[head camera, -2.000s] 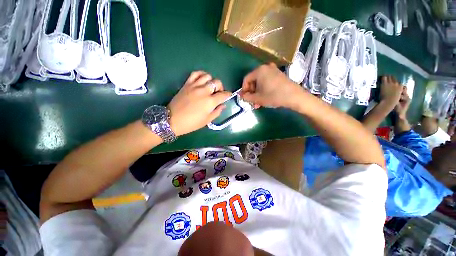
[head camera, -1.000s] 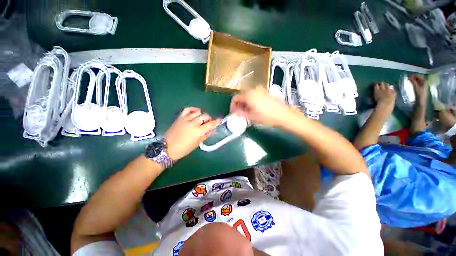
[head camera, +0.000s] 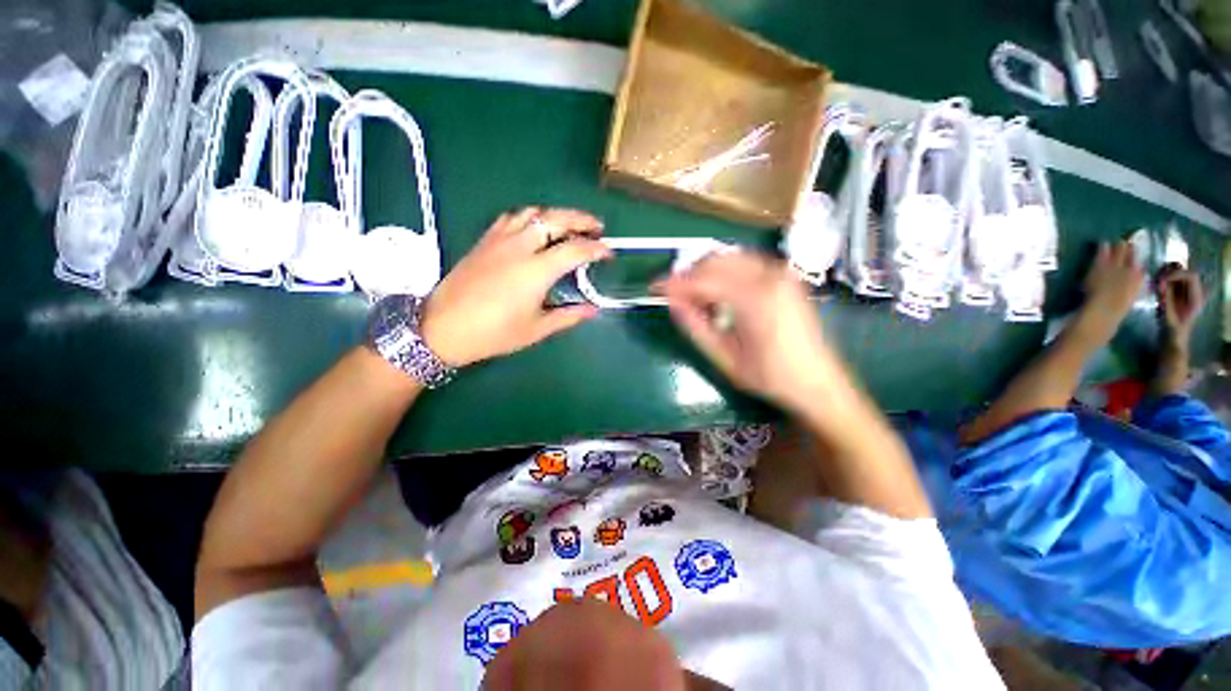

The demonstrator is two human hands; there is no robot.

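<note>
A white loop housing (head camera: 635, 300) lies level between my hands over the green bench, its rounded loop end to the left and its disc end to the right. My left hand (head camera: 513, 284), with a ring and a wristwatch, grips the rounded end between thumb and fingers. My right hand (head camera: 743, 317) is blurred and lies over the disc end and the near arm of the housing. Whether its fingers grip the housing or a small part cannot be told. The open cardboard box (head camera: 722, 88) stands just beyond, with thin light strips (head camera: 729, 159) in it.
Overlapping white housings stand left (head camera: 250, 230) and right (head camera: 932, 216) of the box. A clear bag with a white label (head camera: 57, 88) is at the far left. A person in blue (head camera: 1093, 500) works at right. More housings (head camera: 1029, 73) lie beyond the white line (head camera: 513, 57).
The housing has turned from slanted to level and its loop now shows fully between my hands. My right hand has shifted right along it. The view has shifted, so the bench items appear moved.
</note>
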